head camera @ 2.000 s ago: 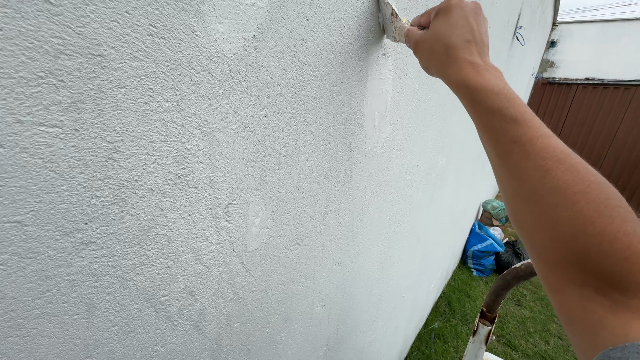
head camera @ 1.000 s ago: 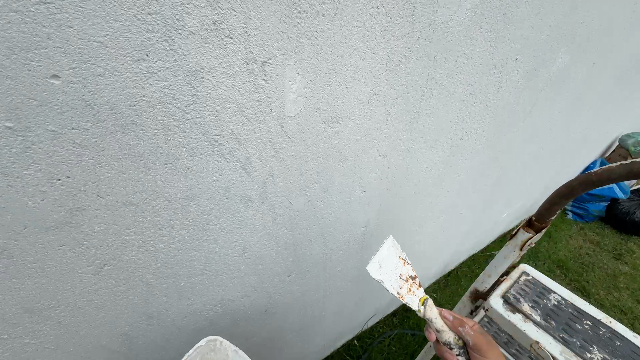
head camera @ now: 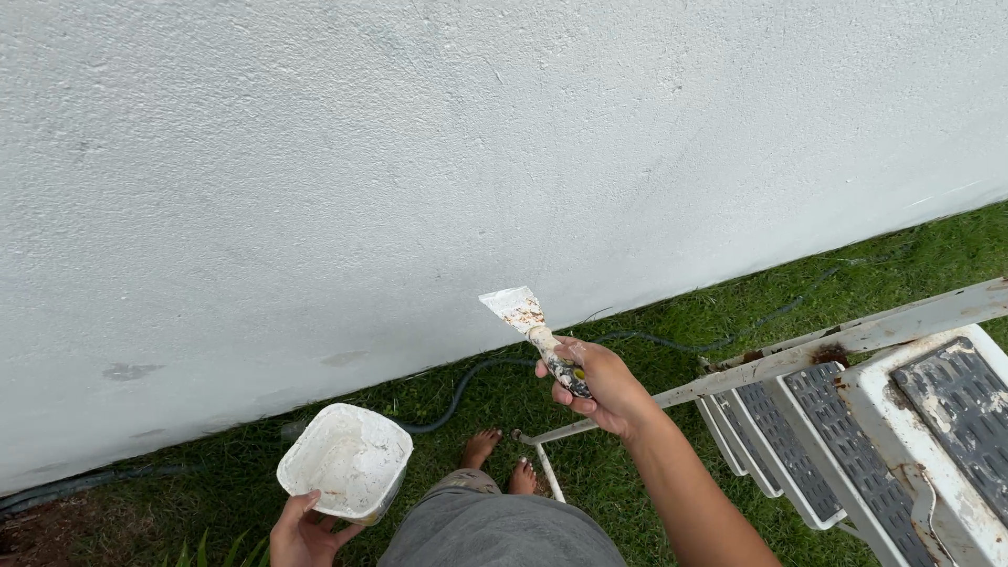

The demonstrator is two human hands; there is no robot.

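Note:
My right hand (head camera: pixel 594 383) grips a putty knife (head camera: pixel 517 309) by its paint-stained handle. The blade, coated white with rusty spots, points up and left in front of the textured white wall (head camera: pixel 441 173), and whether it touches the wall cannot be told. At the lower left my left hand (head camera: pixel 305 529) holds a square white plastic tub (head camera: pixel 293 471) by its near side. White filler coats the inside of the tub.
A rusty white stepladder (head camera: pixel 862 405) with dark ribbed treads stands at the right. A hose (head camera: pixel 457 400) lies in the grass (head camera: pixel 654 472) along the wall's foot. My bare feet (head camera: pixel 480 449) are on the ground between the tub and the ladder.
The putty knife was up at the wall two seconds ago and has come down away from that spot. The view has swung downward, and the left hand with the tub now shows.

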